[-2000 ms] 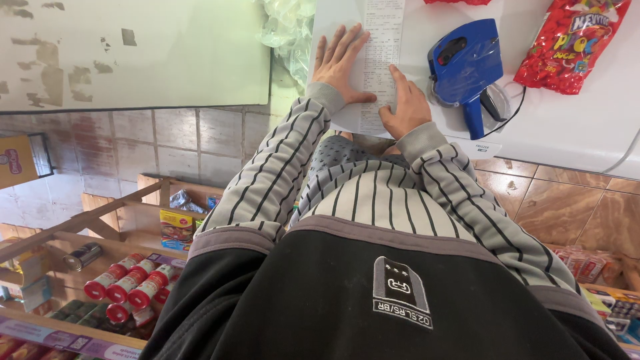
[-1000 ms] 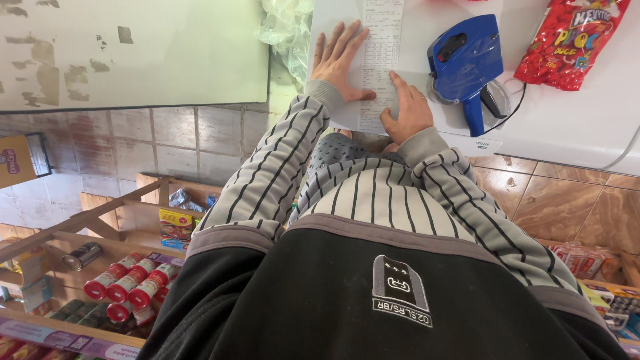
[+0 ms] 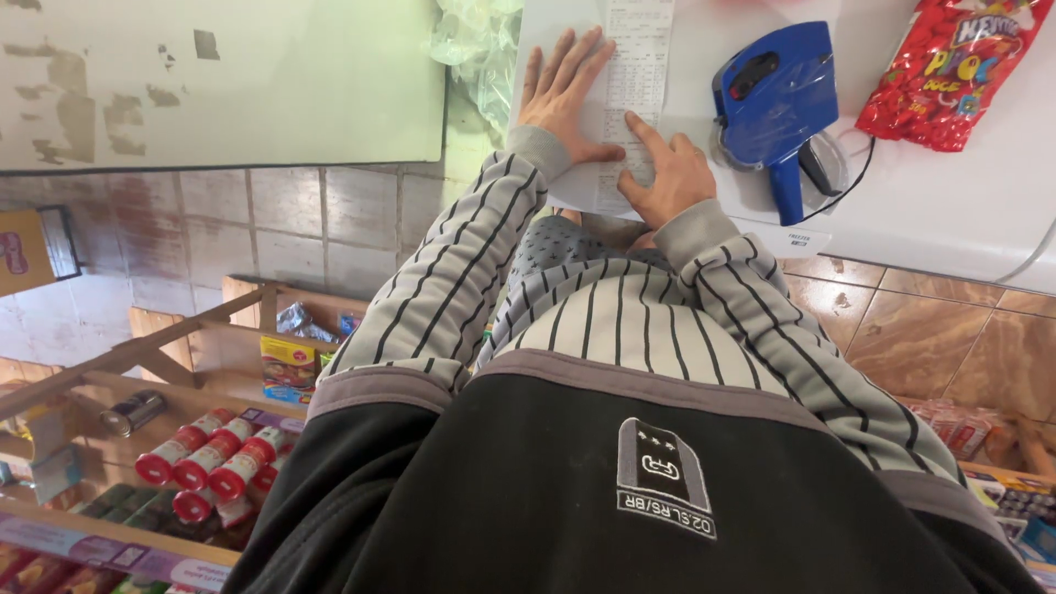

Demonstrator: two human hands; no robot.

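Observation:
A long printed paper receipt [image 3: 637, 74] lies flat on the white top of a freezer [image 3: 891, 194]. My left hand [image 3: 569, 99] rests palm down at the receipt's left side, fingers spread, with the thumb tip at the paper's edge. My right hand [image 3: 672, 169] touches the lower part of the receipt, its index finger extended onto the print and the other fingers partly bent. Neither hand grips anything. Right of my right hand lies a blue handheld price labeler [image 3: 775, 95] with a black trigger.
A red candy bag [image 3: 949, 74] lies at the right on the freezer. Clear plastic bags [image 3: 487, 58] are bunched beyond my left hand. Wooden shelves [image 3: 124, 355] with red-lidded canisters [image 3: 206, 458] stand at the lower left, and a pale panel [image 3: 289, 82] spans the upper left.

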